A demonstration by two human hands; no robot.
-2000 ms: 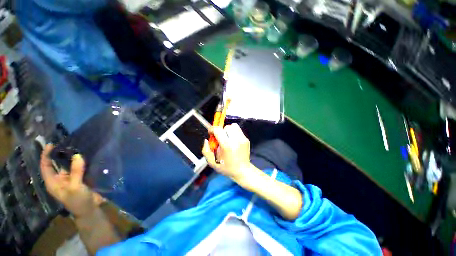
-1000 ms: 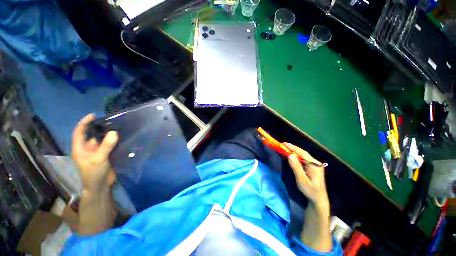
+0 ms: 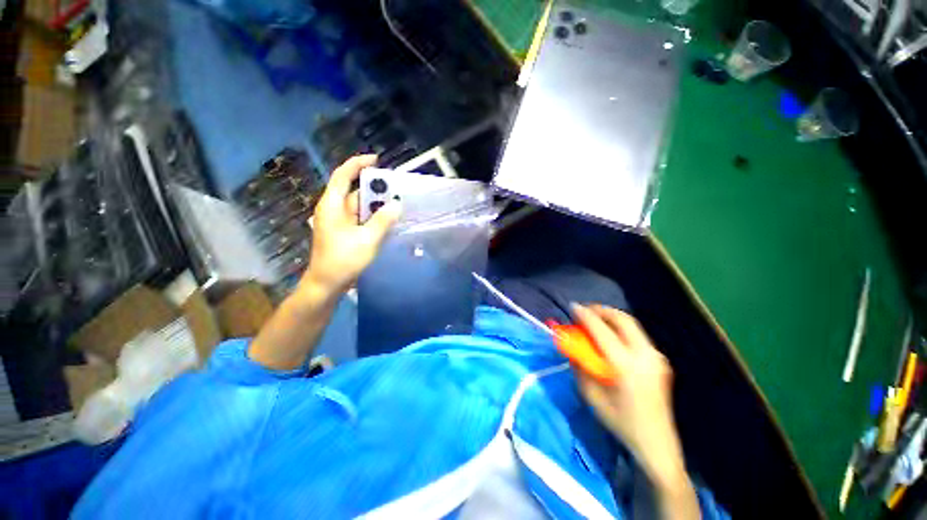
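Observation:
My left hand (image 3: pixel 348 223) grips a tablet back cover (image 3: pixel 425 287) by its upper left corner, near the black camera rings, over my lap. Clear film lies wrinkled across its upper part. My right hand (image 3: pixel 628 378) holds an orange-handled screwdriver (image 3: pixel 583 351) with its long thin shaft pointing up and left, the tip near the cover's right edge; I cannot tell if they touch. A second silver tablet back cover (image 3: pixel 593 120) lies on the green bench mat, with camera rings at its top left corner and clear film around its edges.
Two clear cups (image 3: pixel 759 51) and small black discs (image 3: pixel 711 71) are on the green mat (image 3: pixel 757 254). A white stick (image 3: pixel 858 325) and several tools and pens (image 3: pixel 897 406) lie at right. A cardboard box (image 3: pixel 142 320) and stacked dark panels (image 3: pixel 112 218) are at left.
The held cover has moved right and now shows silver at its top. The screwdriver has turned in my right hand, so its shaft points toward the cover. The camera view has shifted.

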